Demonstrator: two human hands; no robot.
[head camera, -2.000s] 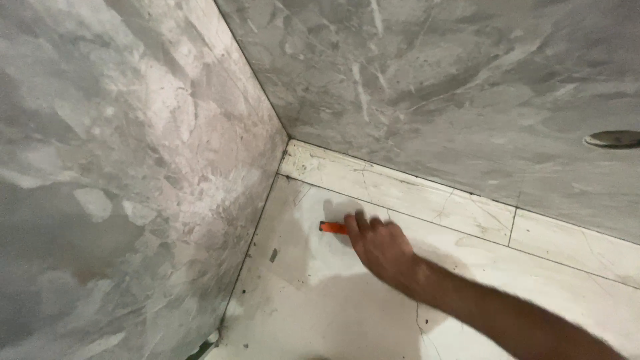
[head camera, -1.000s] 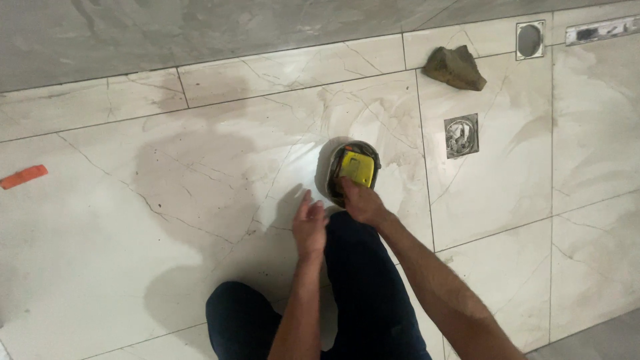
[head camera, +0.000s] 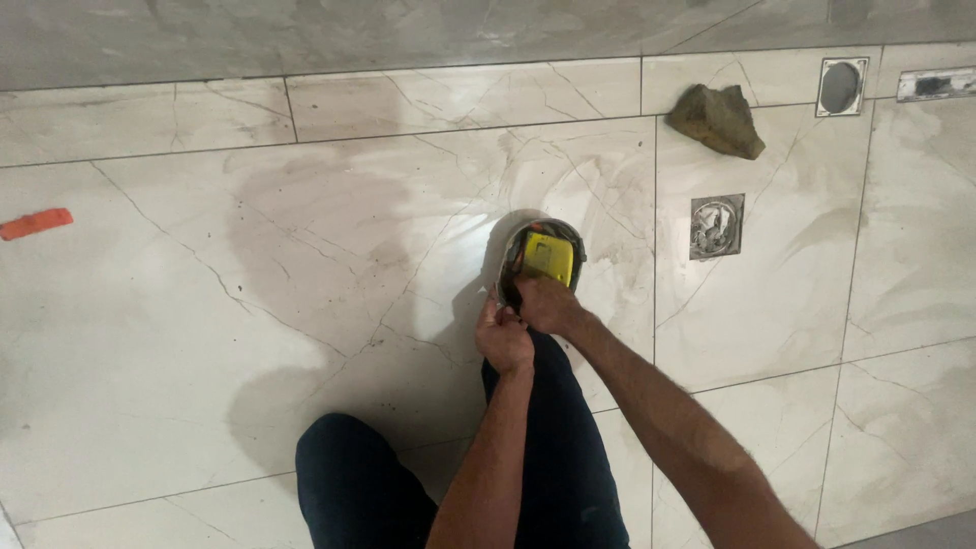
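Observation:
A round bucket (head camera: 582, 248) stands on the marbled floor tiles, just beyond my right knee. Inside it are a yellow plastic tool or case (head camera: 547, 258) and other dark items too shadowed to name. My right hand (head camera: 546, 305) reaches into the bucket at the lower edge of the yellow thing; its fingertips are hidden, so what it grips cannot be told. My left hand (head camera: 505, 335) is at the near left rim of the bucket, its fingers bent against it. An orange strip-like object (head camera: 36, 223) lies on the tiles at the far left.
A crumpled brown cloth or sponge (head camera: 717, 122) lies at the upper right. Near it are a square floor drain (head camera: 717, 226), a square-framed round opening (head camera: 842, 86) and a long metal drain or fitting (head camera: 938, 85). A grey wall (head camera: 457, 34) runs along the top.
The view has swung from the wall corner to the bucket. Two seconds ago a hand was at the orange object, which now lies apart from both hands. My left hand has moved to the bucket's rim.

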